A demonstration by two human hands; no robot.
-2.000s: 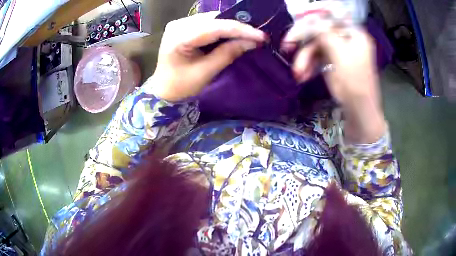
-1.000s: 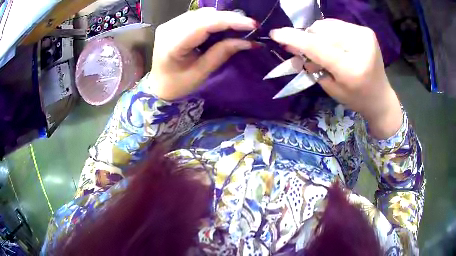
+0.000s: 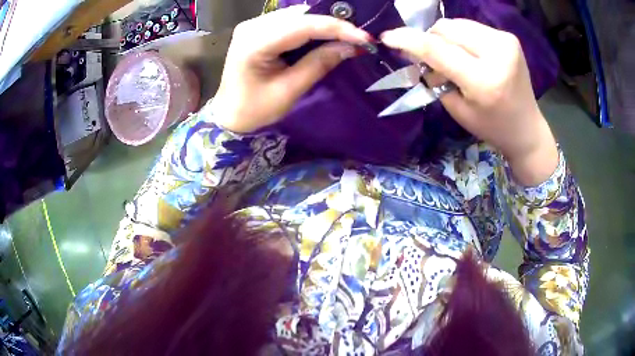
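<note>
A dark purple garment [image 3: 348, 115] lies across my lap at the top centre. A round metallic snap or button [image 3: 342, 10] shows on it above my left hand. My left hand [image 3: 299, 66] pinches the garment's edge between thumb and forefinger. My right hand [image 3: 473, 80] has its fingertips close to the left ones; a needle there is too small to make out. Small scissors [image 3: 407, 94] sit in my right palm, silver blades apart and pointing left. A thin thread [image 3: 376, 17] runs above the fingertips. White cloth [image 3: 418, 12] shows above my right hand.
A translucent pink bin [image 3: 138, 99] stands on the green floor [image 3: 90, 233] at left. Behind it is a tray of small spools [image 3: 150, 29]. A wooden table edge [image 3: 66, 31] is at the top left. A blue-edged dark panel [image 3: 597, 76] stands at right.
My right hand has come back beside the left fingertips from a blurred position at the upper right, and the scissor blades now show. The metallic disc, partly hidden a second ago, is visible again.
</note>
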